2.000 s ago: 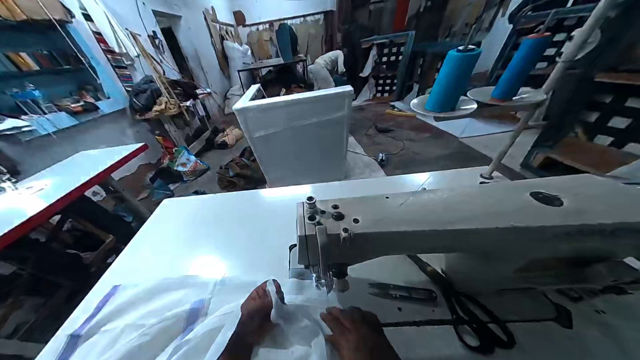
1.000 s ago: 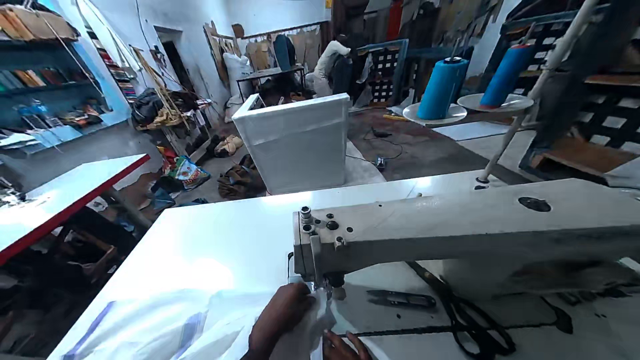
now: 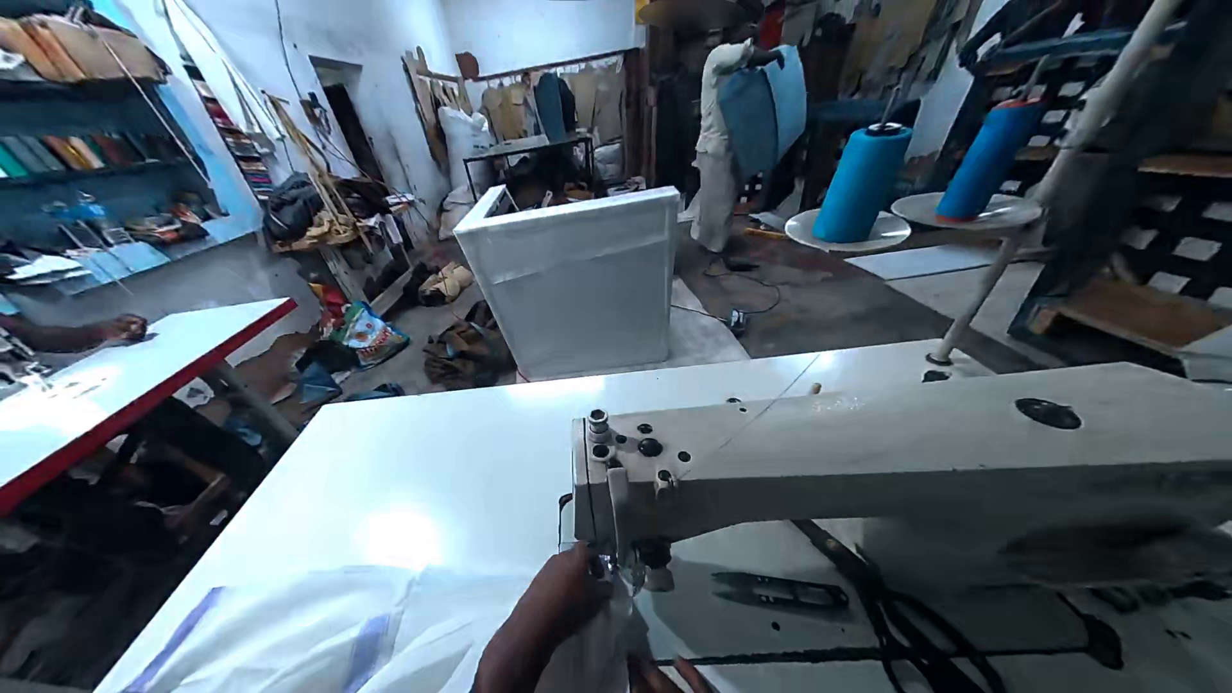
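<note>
A white industrial sewing machine (image 3: 866,433) stands on the white table (image 3: 462,462). White cloth with blue stripes (image 3: 423,626) spreads left of its needle area and runs under my hands. My left hand (image 3: 563,602) is at the presser foot, its fingertips against the cloth there; the machine head partly hides them. My right hand (image 3: 669,677) shows only by its fingers at the bottom edge, beside the cloth. Thread snips (image 3: 782,591) and black-handled scissors (image 3: 895,606) lie on the machine bed, to the right of my hands.
Two blue thread cones (image 3: 863,183) (image 3: 989,162) stand on a thread stand behind the machine. A white box-like panel (image 3: 582,289) stands beyond the table. A person (image 3: 717,144) holds blue pieces farther back. At left, another person's hand (image 3: 125,328) rests over a red-edged table (image 3: 202,356).
My left hand has moved up to the presser foot since two seconds ago, and my right hand has moved down toward the bottom edge. The person behind now stands upright with blue pieces.
</note>
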